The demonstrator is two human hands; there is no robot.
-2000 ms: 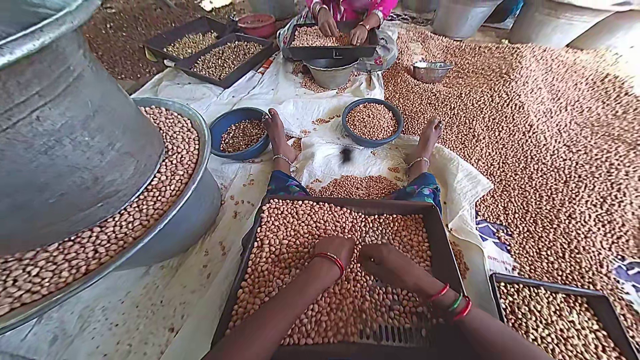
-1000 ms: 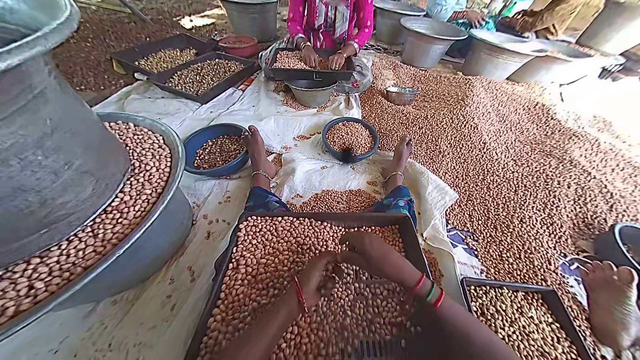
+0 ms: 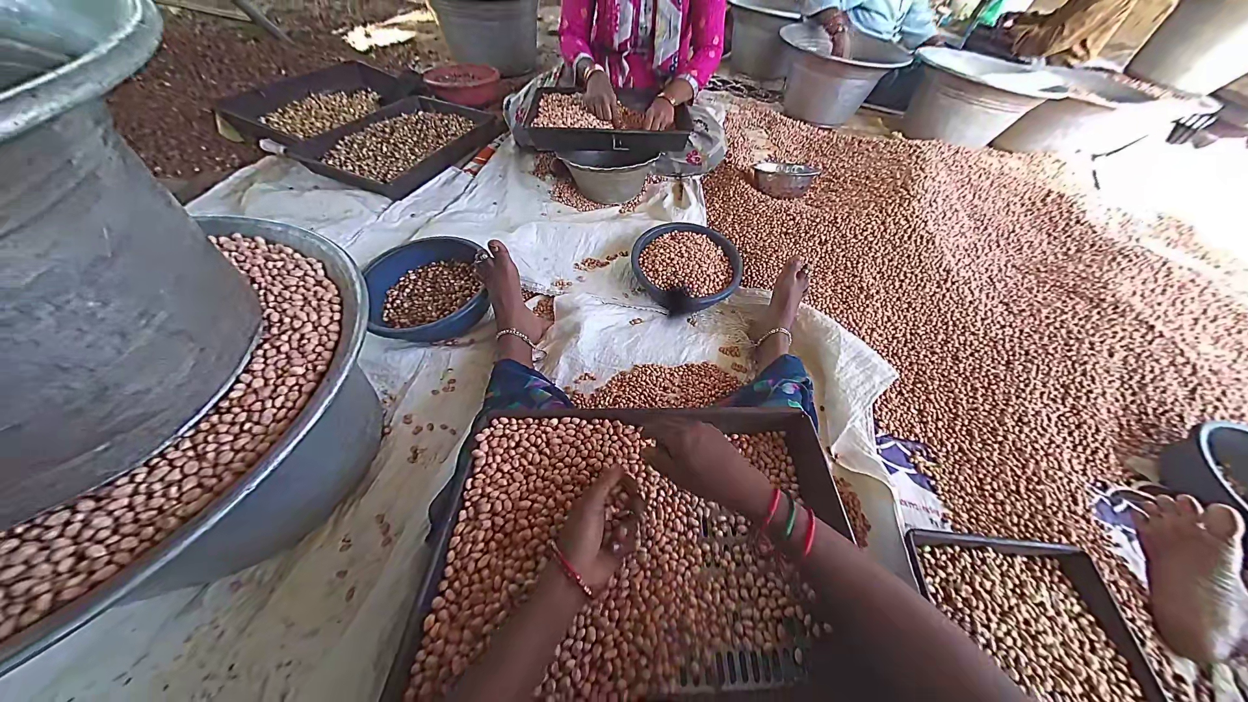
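Observation:
A dark slotted tray [image 3: 824,468] full of reddish-brown nuts [image 3: 526,507] lies across my lap. My left hand [image 3: 603,526] is over the middle of the tray, palm turned inward and fingers curled, with what look like a few nuts in it. Beyond it and to the right, my right hand [image 3: 697,458] reaches to the far part of the tray, its fingers bent down at the nuts; whether it holds any is hidden. Bare slots of the tray floor show at the near right. A heap of nuts [image 3: 663,385] lies on the sheet past the tray's far edge.
A large metal basin [image 3: 341,429] of nuts stands left, a metal vessel [image 3: 127,263] in it. Blue bowls [image 3: 429,330] [image 3: 736,278] are near my feet. Another tray [image 3: 1063,548] is at right, beside someone's foot [image 3: 1185,575]. A person [image 3: 643,49] works opposite; nuts cover the right-hand ground.
My right hand has moved to the tray's far part, away from the slots. My left hand has turned palm inward. The view has shifted, showing more of the person opposite and a foot at right.

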